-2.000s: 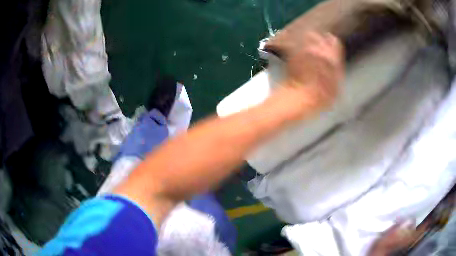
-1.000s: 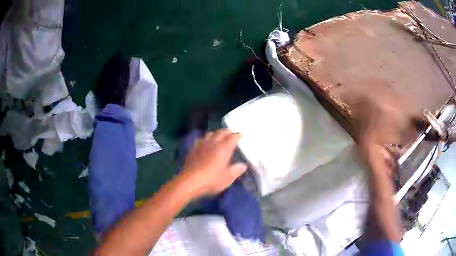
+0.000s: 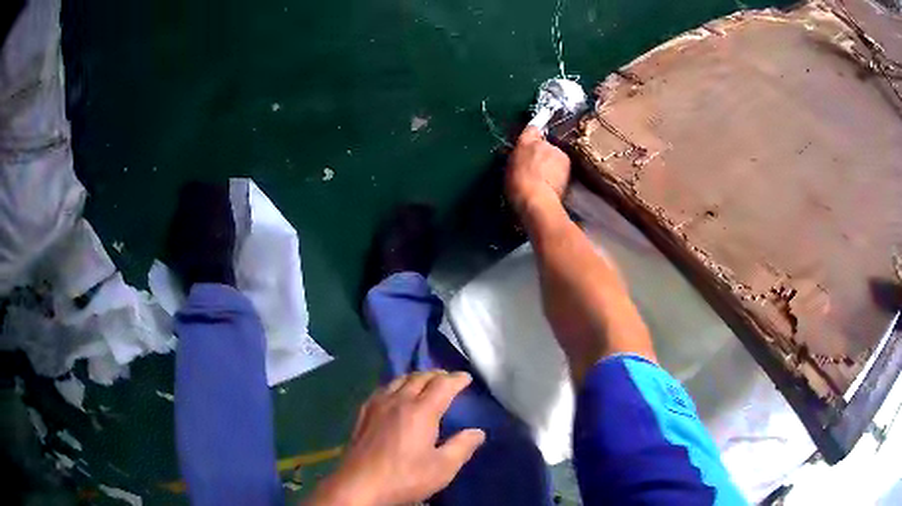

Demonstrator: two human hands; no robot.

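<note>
The brown wooden side board (image 3: 752, 188) with splintered edges lies at the right. A white frayed bunch of cloth and threads (image 3: 562, 96) sits at its upper left corner. My right hand (image 3: 539, 170) is closed on the white cloth strip just below that bunch. My left hand (image 3: 410, 435) is low in the middle, above my leg, with its fingers apart and nothing in it. A white sheet of fabric (image 3: 524, 336) lies beside and under the board, partly hidden by my right arm.
White cloth (image 3: 40, 198) lies in a heap at the left, with scraps around it on the green floor (image 3: 326, 69). A white piece (image 3: 272, 277) lies by my left shoe (image 3: 203, 232). My other shoe (image 3: 404, 237) stands nearer the fabric. A yellow line (image 3: 312, 460) crosses below.
My right hand has moved from over the board up and left to the corner and closed on the cloth strip. My left hand has moved slightly down and stays open.
</note>
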